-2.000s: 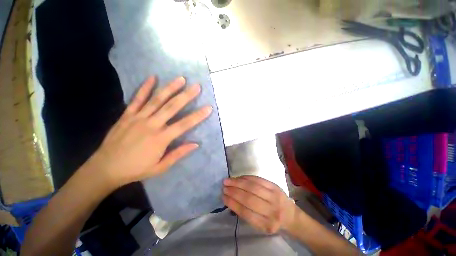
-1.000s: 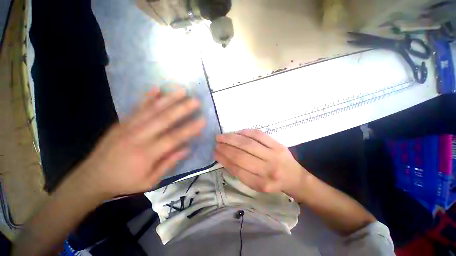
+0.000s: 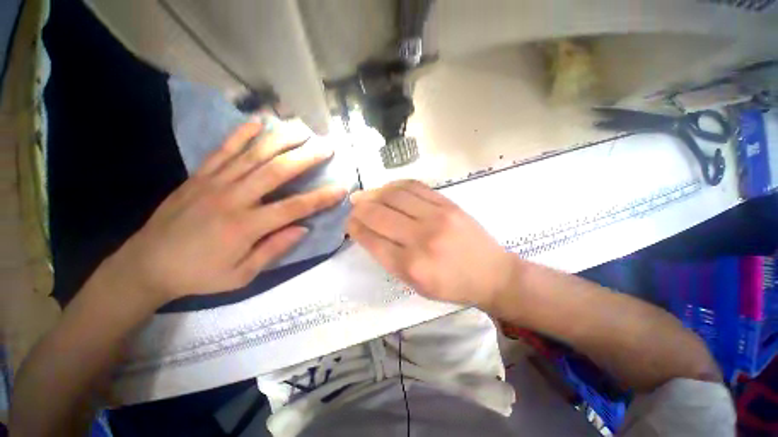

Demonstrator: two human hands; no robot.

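Note:
A grey-blue panel (image 3: pixel 194 119) lies over black cloth (image 3: pixel 102 171) on the white machine table, running under the sewing machine head (image 3: pixel 247 51). My left hand (image 3: pixel 235 209) lies flat on the panel with fingers spread, fingertips near the lit needle area. My right hand (image 3: pixel 426 243) pinches the panel's right edge at its near corner, close below the needle. The presser foot and needle are lost in the lamp's glare. A ridged grey knob (image 3: pixel 398 152) sits just right of them.
Black-handled scissors (image 3: pixel 682 128) lie at the table's right end, beside a blue item (image 3: pixel 752 154). A printed ruler (image 3: pixel 597 218) runs along the table's front edge. A yellow tuft (image 3: pixel 573 72) is by the machine body. Worn wood (image 3: pixel 24 196) edges the left. Blue-and-pink items (image 3: pixel 725 299) are lower right.
The panel has moved forward under the machine, and its near end has come up from my lap onto the table. My right hand has moved up with it. More of the machine head shows.

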